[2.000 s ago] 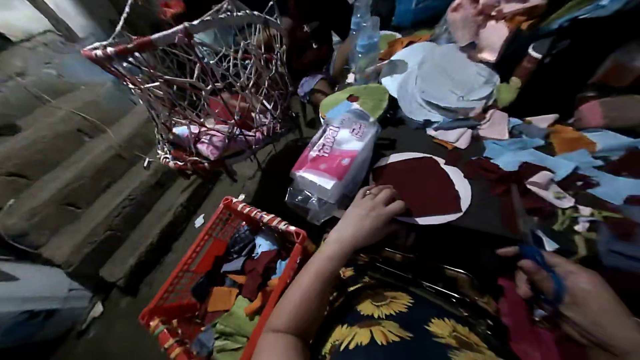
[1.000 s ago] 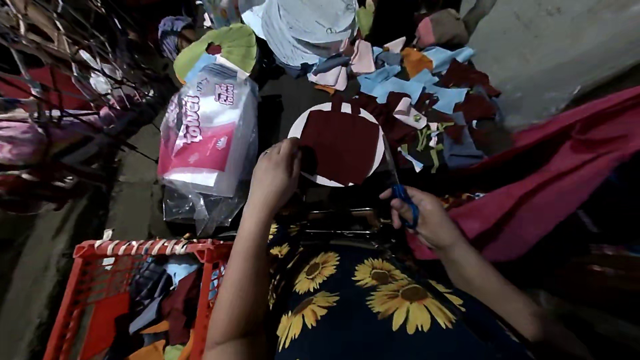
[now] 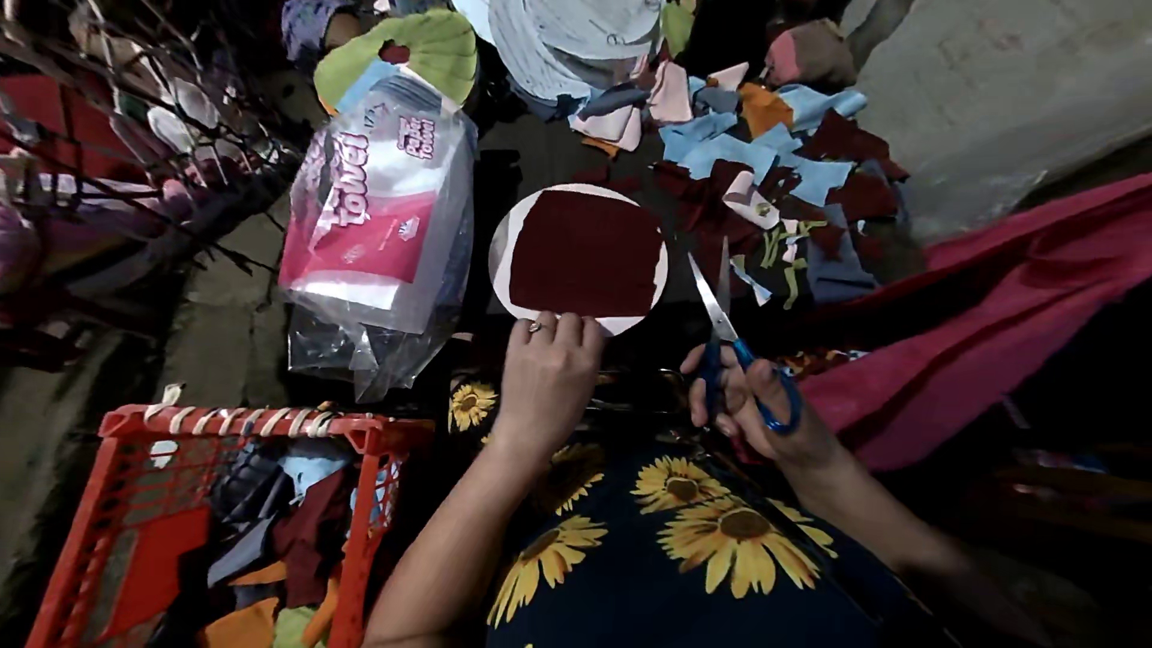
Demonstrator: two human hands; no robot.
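A roughly square piece of maroon cloth (image 3: 585, 254) lies over a round white piece (image 3: 500, 261), whose rim shows around it. My left hand (image 3: 552, 369), with a ring on one finger, rests its fingertips on the lower edge of the two; whether it pinches them is hidden. In my right hand (image 3: 742, 396) are blue-handled scissors (image 3: 720, 315), blades parted and pointing away from me, just right of the white piece. Cloth scraps in light blue (image 3: 720, 153), maroon (image 3: 846, 144) and orange (image 3: 765, 108) lie beyond the scissors.
A plastic paper towel package (image 3: 378, 225) stands at the left, near a green round cloth piece (image 3: 441, 54). White round pieces (image 3: 576, 45) are stacked at the back. A red plastic basket (image 3: 90, 531) of scraps is lower left, a netted basket (image 3: 207, 171) upper left. Pink cloth (image 3: 972, 351) drapes at the right.
The view has swung right since the oldest frame. My left hand has shifted from the left edge of the round piece to its lower edge. The scissors have moved away from its right edge.
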